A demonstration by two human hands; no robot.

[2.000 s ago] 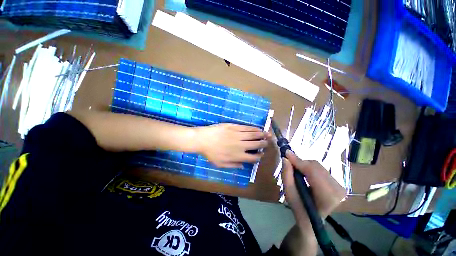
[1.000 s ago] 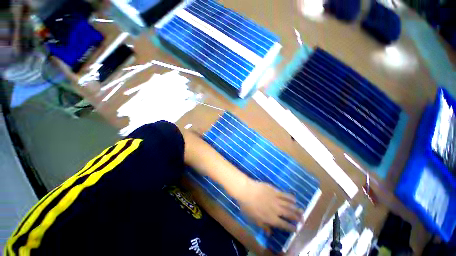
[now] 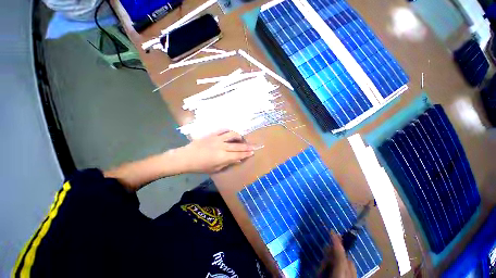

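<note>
The blue solar panel lies slanted on the brown bench, its lower end cut off by the frame. A white strip shows at its lower right edge. My left hand is palm down beside the heap of short white strips, left of the panel. A small bright piece shows at its fingertips; whether they pinch it is unclear. My right hand, blurred and partly cut off at the bottom, holds the dark soldering iron over the panel's lower right part.
A finished panel stack stands on a teal mat beyond the panel. A darker unworked stack is at right. Long white strips lie between panel and darker stack. A black phone lies upper left. A blue tray shows lower right.
My left hand has left the panel's right end and moved left to the white strip heap. The view has swung left. The right hand with the iron now shows over the panel.
</note>
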